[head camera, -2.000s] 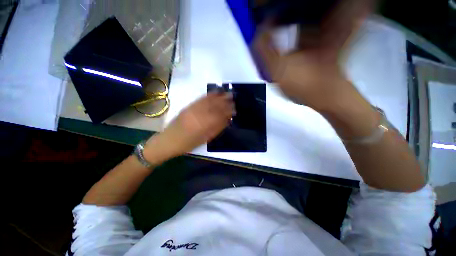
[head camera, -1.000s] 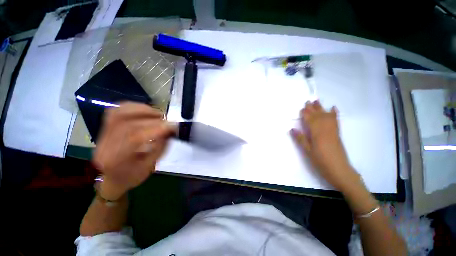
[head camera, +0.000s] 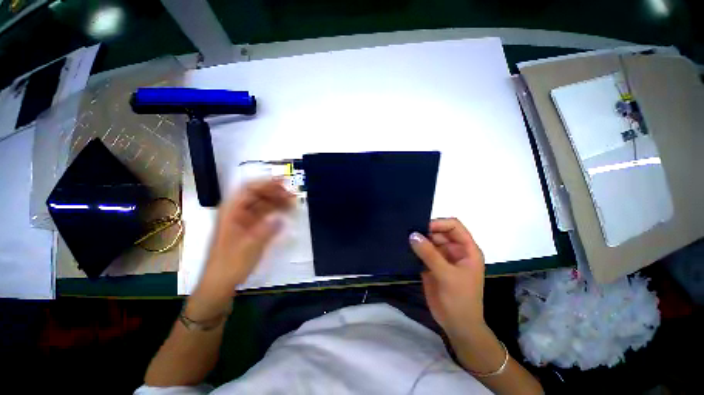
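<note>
A black sheet (head camera: 372, 212) lies or is held over the white work sheet in front of me. My right hand (head camera: 451, 258) pinches its lower right corner, thumb on top. A circuit board (head camera: 296, 180) with a small yellow component and thin wires shows at the black sheet's upper left edge. My left hand (head camera: 251, 224) is blurred, just left of the black sheet and below the wires, fingers apart; nothing shows in it. Whether the black sheet is stuck down cannot be told.
A blue hand roller (head camera: 193, 101) lies at the upper left. Left of it are a black stack (head camera: 96, 208), gold scissors (head camera: 164, 225) and clear plastic film (head camera: 116, 100). At right, cardboard (head camera: 536, 85) holds a white panel (head camera: 610, 166); white waste liners (head camera: 587, 320) are heaped below.
The black sheet is now in front of me, held by my right hand. The pale sheet has left my left hand. The circuit board now shows lower and further left. The view has shifted right.
</note>
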